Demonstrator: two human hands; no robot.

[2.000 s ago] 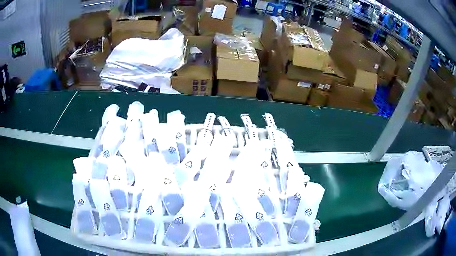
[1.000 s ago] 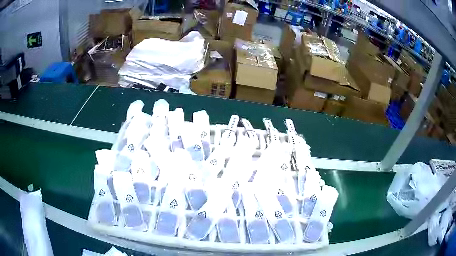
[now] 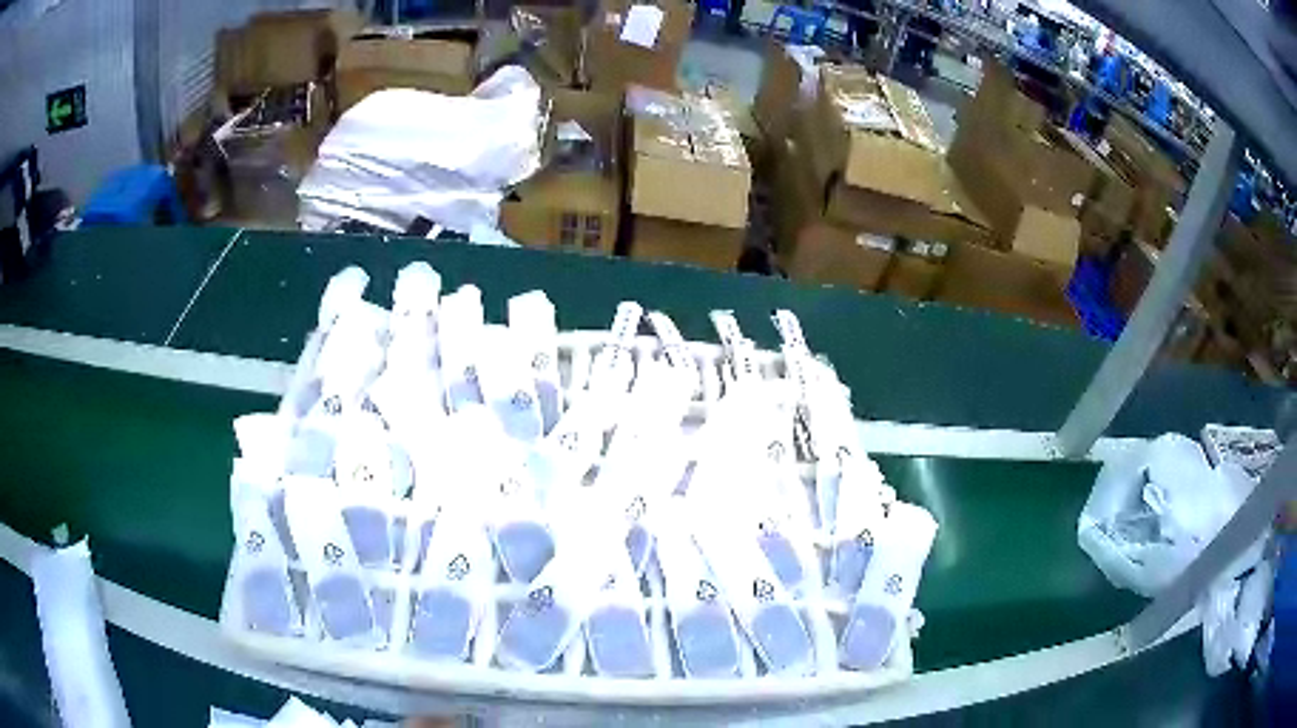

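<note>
A white tray [image 3: 569, 688] stands on the green belt, filled with upright slim white remote controls in milky bags [image 3: 448, 583] with small black symbols and blue-grey lower ends. At the back right, several unbagged remote controls [image 3: 797, 373] show rows of dark marks. The corner of a pile of flat white bags [image 3: 292, 715] shows at the bottom edge. Neither of my hands shows clearly. A small blurred skin-toned patch sits at the bottom edge, right of the pile; I cannot tell what it is.
A long white bundle [image 3: 78, 640] stands at the far left. A crumpled clear plastic bag [image 3: 1159, 512] lies at right by a slanted metal post [image 3: 1152, 306]. Pale rails edge the belt. Open cartons [image 3: 689, 178] and a white sheet heap [image 3: 420, 154] are beyond.
The view has shifted and returned nearly to its first framing. The bag pile's corner, absent two seconds ago, shows at the bottom edge. The tray's contents look unchanged.
</note>
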